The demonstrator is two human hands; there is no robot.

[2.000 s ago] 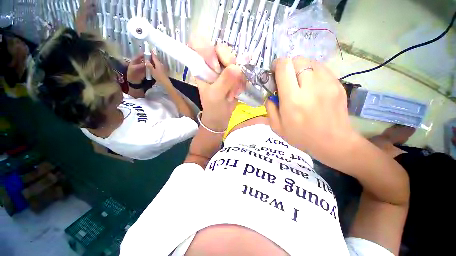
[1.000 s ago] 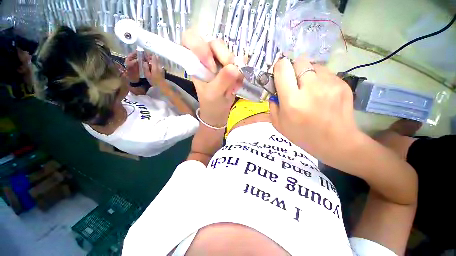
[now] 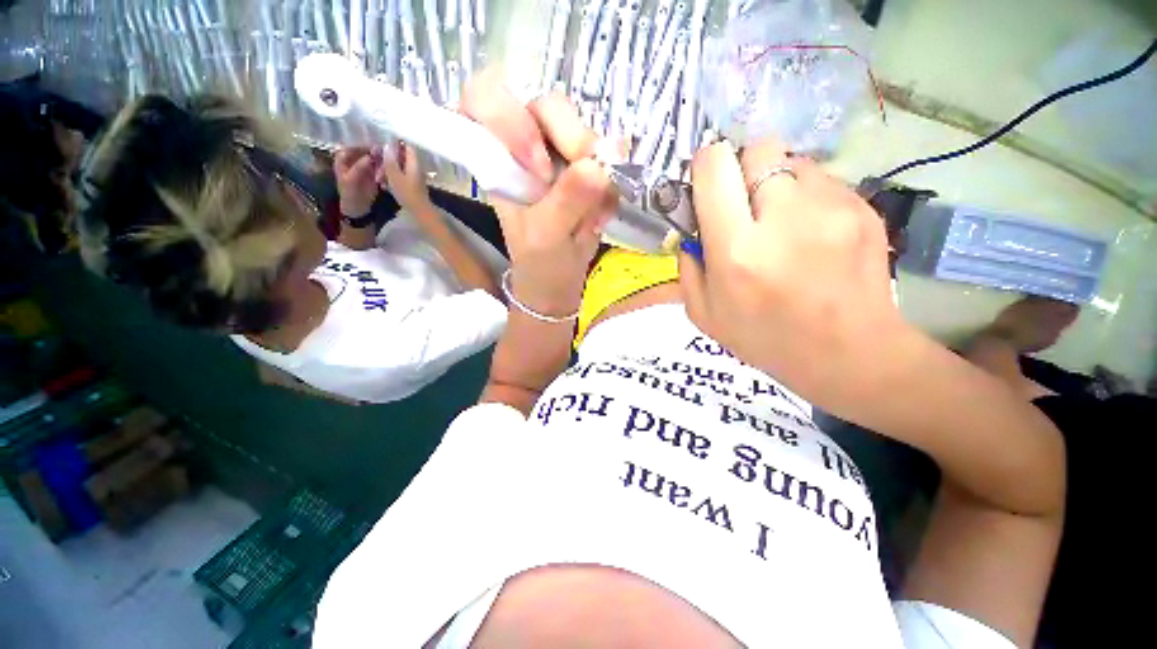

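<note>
A white wand device [image 3: 425, 124] slants across in front of me, its round head at the upper left. My left hand [image 3: 548, 209] is closed around its lower part, and the silver-grey end sticks out to the right of the fist. My right hand [image 3: 799, 260], with a ring on one finger, grips the pliers [image 3: 665, 195]. Their metal jaws are at the wand's lower end beside my left fingers, and a bit of blue handle shows under the right hand. The exact contact of the jaws is hidden.
Rows of similar units [image 3: 634, 83] lie on the bench beyond my hands. A crumpled clear parts bag [image 3: 793, 83] lies at their right. A black cable [image 3: 1015, 123] curves across the right table. Blister trays [image 3: 1021, 254] lie at right near another person's hand. A seated coworker [image 3: 368, 323] is at left.
The wand's head has shifted left and slightly down from its earliest position. Both hands keep their grips. The coworker at left has lowered slightly, and no unit now shows clearly in that person's hands.
</note>
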